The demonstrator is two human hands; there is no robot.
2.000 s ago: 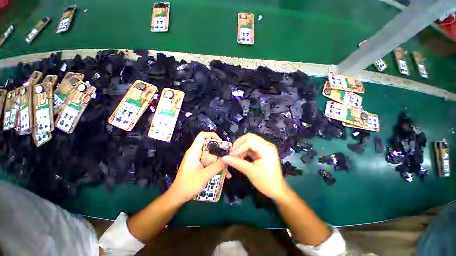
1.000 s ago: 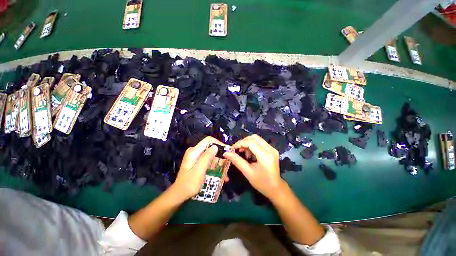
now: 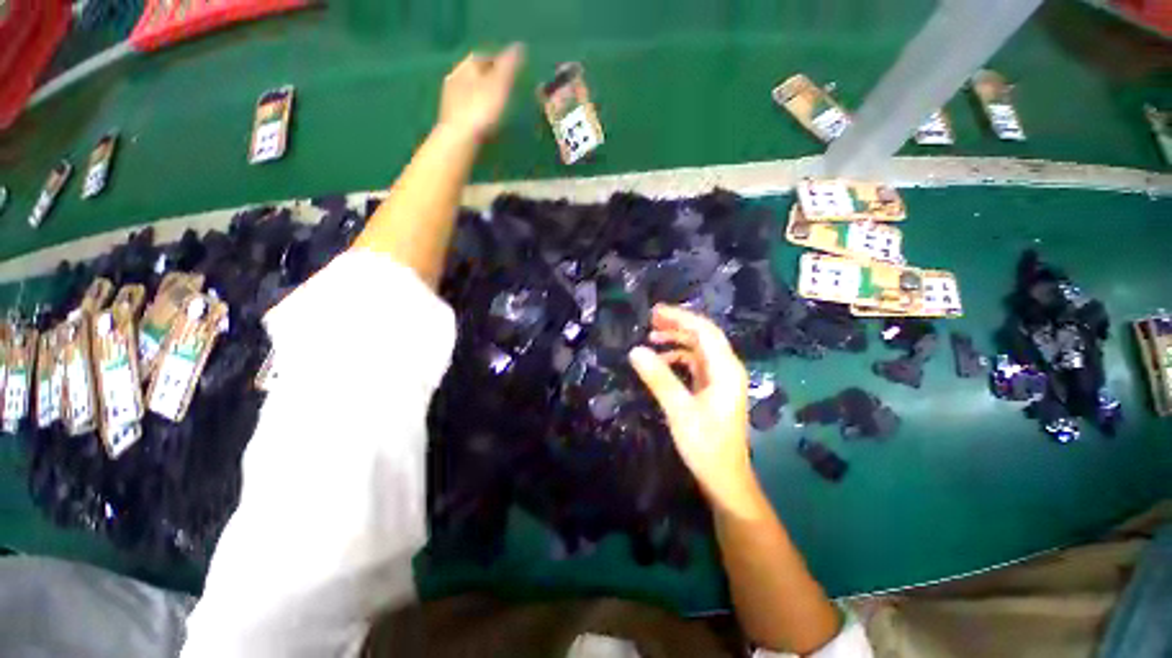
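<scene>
My left hand (image 3: 481,93) is stretched far out over the green belt, blurred; whether it holds anything cannot be told. A keypad circuit board (image 3: 569,113) lies slightly tilted on the belt just right of it. My right hand (image 3: 701,392) is above the heap of black pads (image 3: 578,302), fingers curved and apart from the thumb, with nothing clearly held. Overlapping boards (image 3: 118,373) lie on the heap's left part. My left sleeve covers the middle-left of the heap; only a sliver of a board shows at its edge.
A small pile of boards (image 3: 855,276) lies right of the heap. A side cluster of pads (image 3: 1054,341) and another board (image 3: 1157,360) are farther right. More boards sit on the belt (image 3: 694,64) beyond the pale strip (image 3: 977,174). A slanting post (image 3: 919,90) stands at upper right.
My left hand has left the board in front of me and reached out over the belt. My right hand has moved slightly right and opened. The worked-on board is gone from between my hands.
</scene>
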